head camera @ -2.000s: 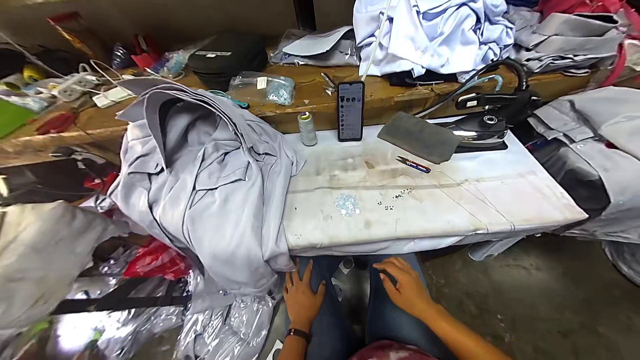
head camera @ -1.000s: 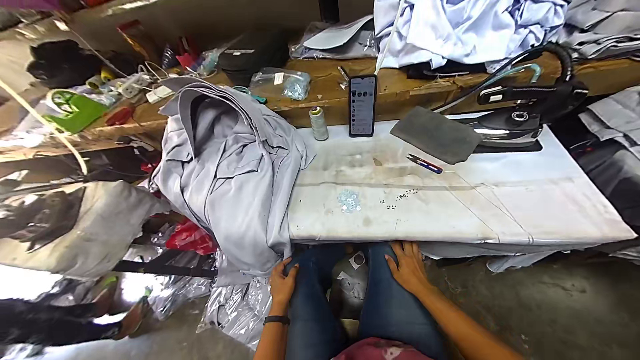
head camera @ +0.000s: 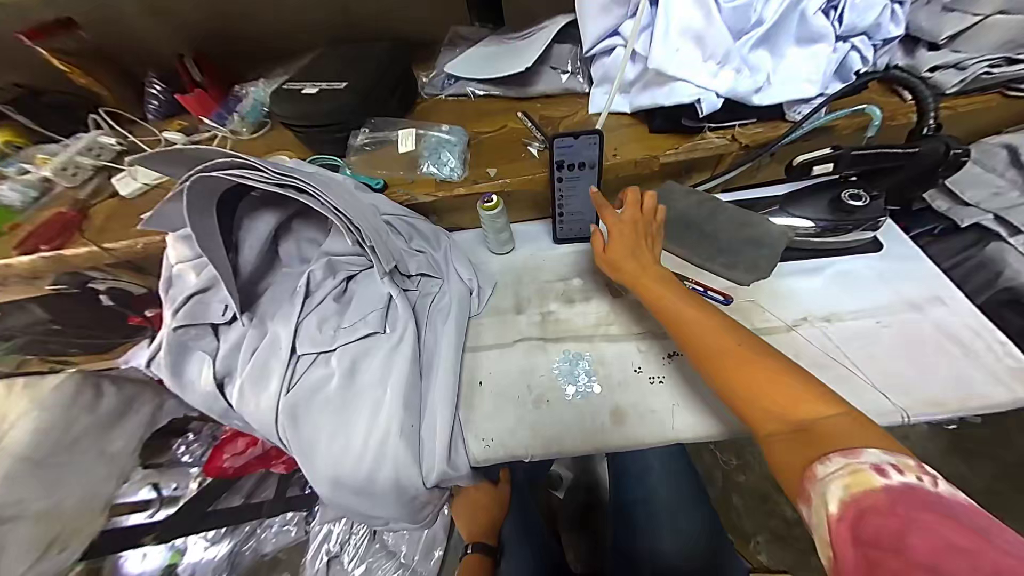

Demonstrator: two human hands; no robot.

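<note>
My right hand [head camera: 630,236] reaches over the padded table, its index fingertip at the screen of an upright smartphone [head camera: 575,188]; it grips nothing. My left hand [head camera: 482,506] rests low by my thigh, below the hanging edge of the grey shirts [head camera: 360,400]; its fingers are partly hidden. A thread spool [head camera: 496,225] stands left of the phone. Small clear buttons [head camera: 576,374] lie in a cluster on the white cloth cover [head camera: 528,424], with tiny dark pieces [head camera: 656,379] to their right. Behind my right wrist, thread snips [head camera: 708,290] lie beside a grey cloth pad [head camera: 720,232].
A steam iron [head camera: 840,208] stands at the right with its hose and cord. Along the wooden shelf [head camera: 512,132] lie a bag of buttons [head camera: 442,154], a marker and a dark cap. Light blue garments [head camera: 736,52] are piled behind. Red plastic [head camera: 248,454] shows at lower left.
My right hand has left my thigh and moved forward to the phone screen. My left hand remains low near the table's front edge. The view has moved closer to the table.
</note>
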